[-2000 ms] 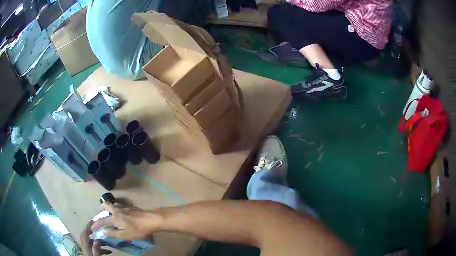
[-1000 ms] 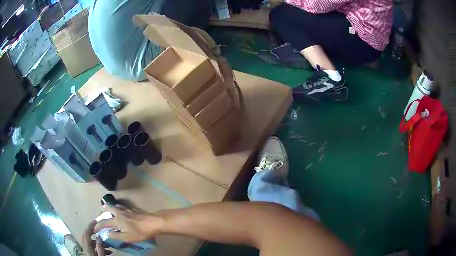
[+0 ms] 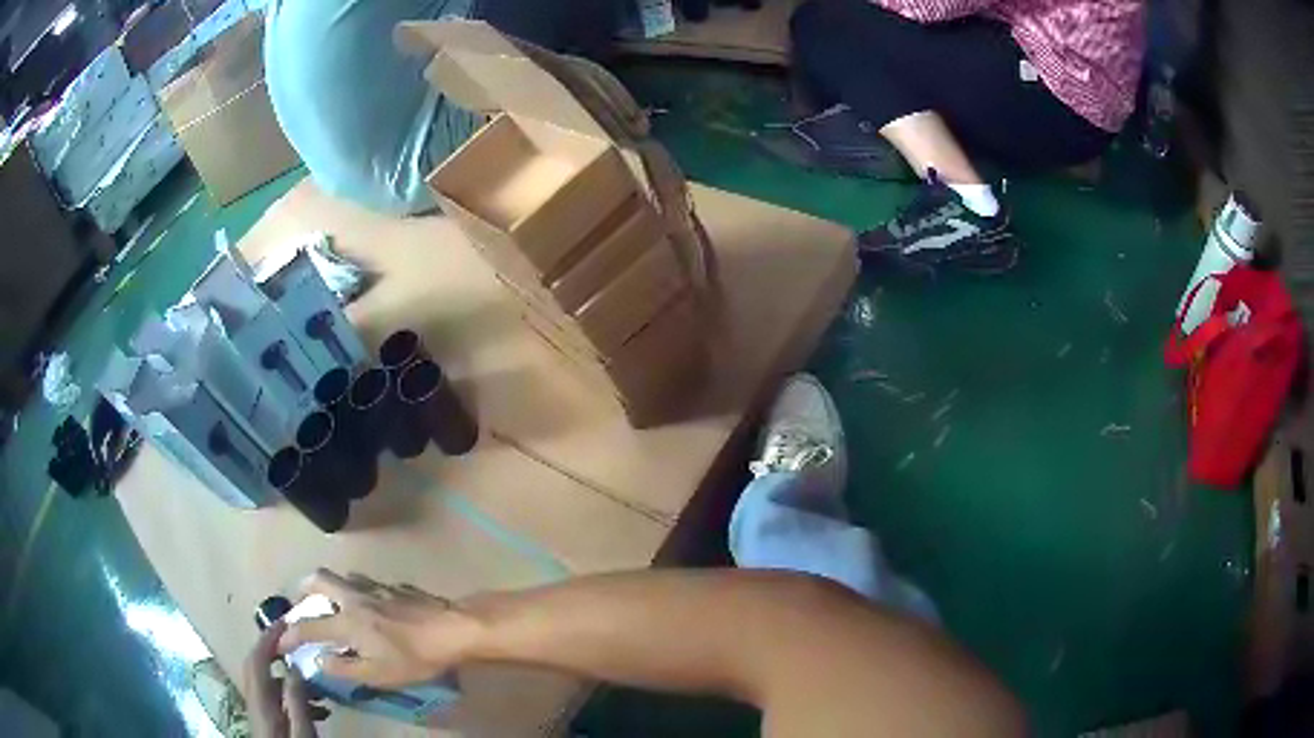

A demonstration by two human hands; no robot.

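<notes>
My right hand (image 3: 378,632) reaches in from the lower right and lies over a pale blue carton (image 3: 411,698) near the sheet's front edge, gripping its near end. My left hand (image 3: 274,689), cut off by the lower edge, has its fingers upright at the carton's left end. A white piece (image 3: 310,634) shows between the hands, with a small dark round end (image 3: 271,611) beside it. Several black tubes (image 3: 334,483) stand in a cluster behind the hands. Several open pale cartons (image 3: 216,433) stand left of the tubes.
The brown cardboard sheet (image 3: 605,519) bears a stack of open brown cartons (image 3: 634,325). A crumpled white bag (image 3: 329,267) lies behind the pale cartons. A person in teal (image 3: 339,101) and another in a checked shirt (image 3: 1074,51) sit beyond. A red bag (image 3: 1242,378) and bottle (image 3: 1225,252) are right.
The view has shifted slightly. The small dark round end has moved left and now sits close beside the white piece. My right hand's fingers have shifted over the carton. The tubes and stacked cartons have not moved.
</notes>
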